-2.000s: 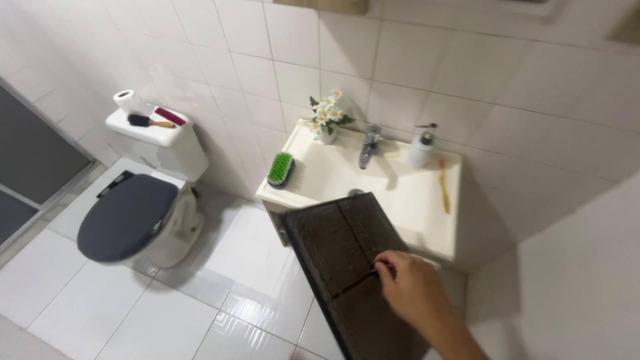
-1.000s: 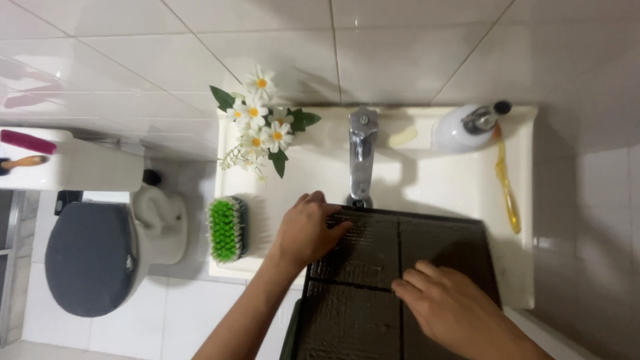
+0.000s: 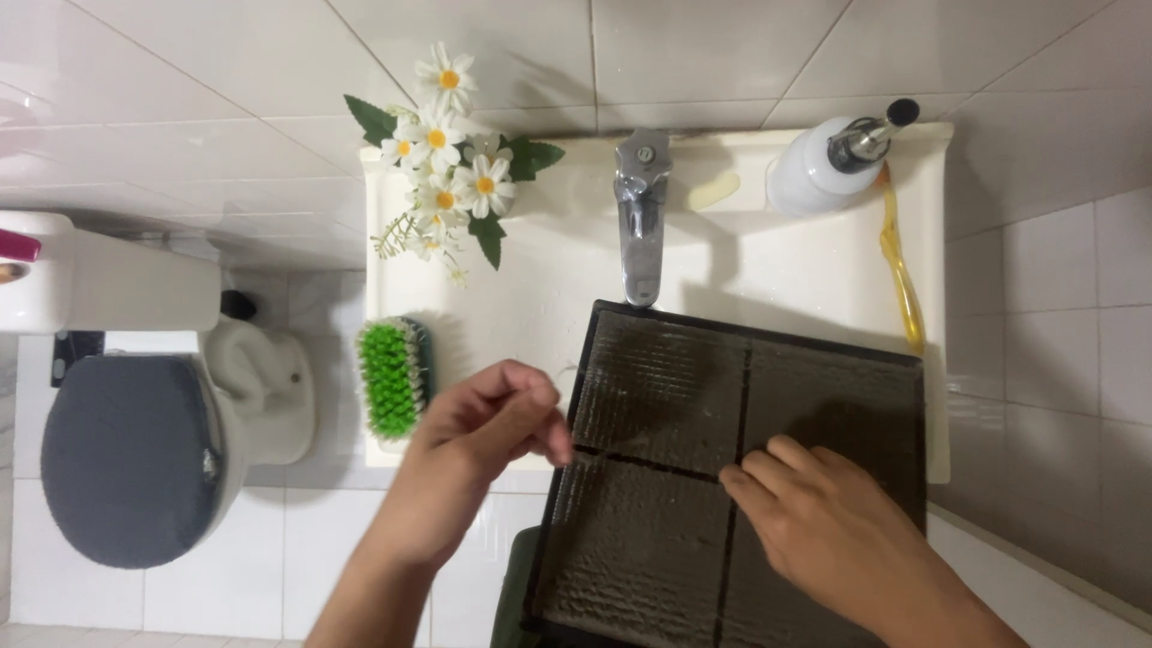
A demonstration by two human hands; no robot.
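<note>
A dark, wet-looking mesh filter panel (image 3: 666, 387) in a black frame lies tilted over the front of the white sink (image 3: 531, 297), its top left corner just below the chrome faucet (image 3: 643, 216). My right hand (image 3: 801, 513) pinches the crossbar at the panel's middle with its fingertips. At the panel's left edge is my left hand (image 3: 490, 432), fingers curled and thumb near the fingertips; nothing shows in it, and whether it touches the frame is unclear. Left of that hand, a scrub brush (image 3: 391, 378) rests with its green and white bristles showing.
White artificial daisies (image 3: 445, 171) stand at the sink's back left. A pump bottle (image 3: 819, 171), a yellow toothbrush (image 3: 900, 270) and a pale piece of soap (image 3: 714, 192) are right of the faucet. The toilet (image 3: 135, 459) is at left, and a dark green object (image 3: 513, 585) is under the panel.
My left hand, out of view two seconds ago and on the panel's top edge one second ago, is now at its left edge. My right hand stays at the crossbar. The view has turned and come closer.
</note>
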